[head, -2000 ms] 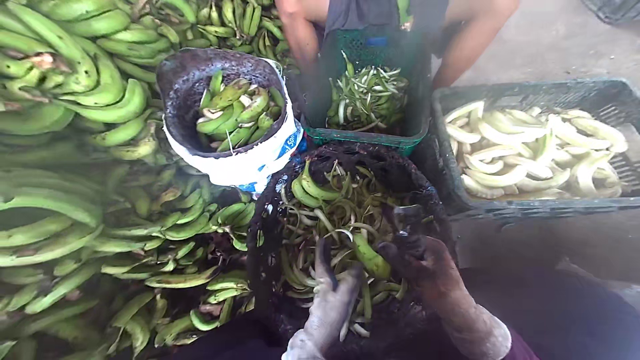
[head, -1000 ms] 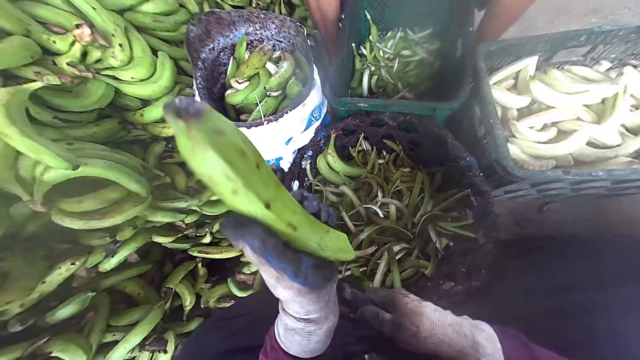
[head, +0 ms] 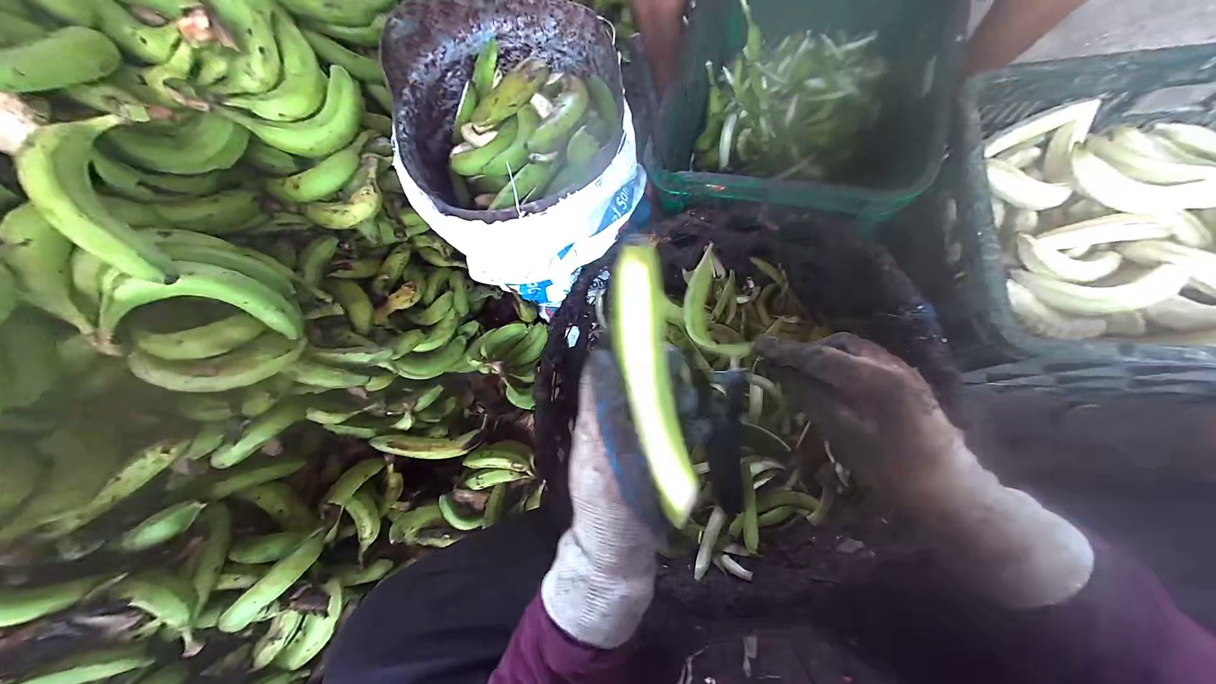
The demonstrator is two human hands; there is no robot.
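My left hand (head: pixel 617 456), in a dirty whitish glove, is closed around a green plantain (head: pixel 651 380) with a pale strip along its upper face. To its right my gloved right hand (head: pixel 855 408) is blurred, its fingers extended toward the plantain; a dark object (head: pixel 728 442) stands between the hands, and I cannot tell which hand touches it. Below both hands sits a dark basket (head: pixel 902 294) holding green plantain peels (head: pixel 760 304).
Heaped green plantains (head: pixel 209 285) fill the left side. Beyond the basket stand a bucket (head: pixel 532 233) with small plantains and a green crate (head: pixel 798 195) with peel strips. A dark crate (head: pixel 988 218) of peeled plantains (head: pixel 1102 285) is at right. Another person's limbs (head: pixel 1021 28) show behind.
The plantain in my left hand has turned more upright and now shows a pale strip. My right hand has moved up from the near side of the basket.
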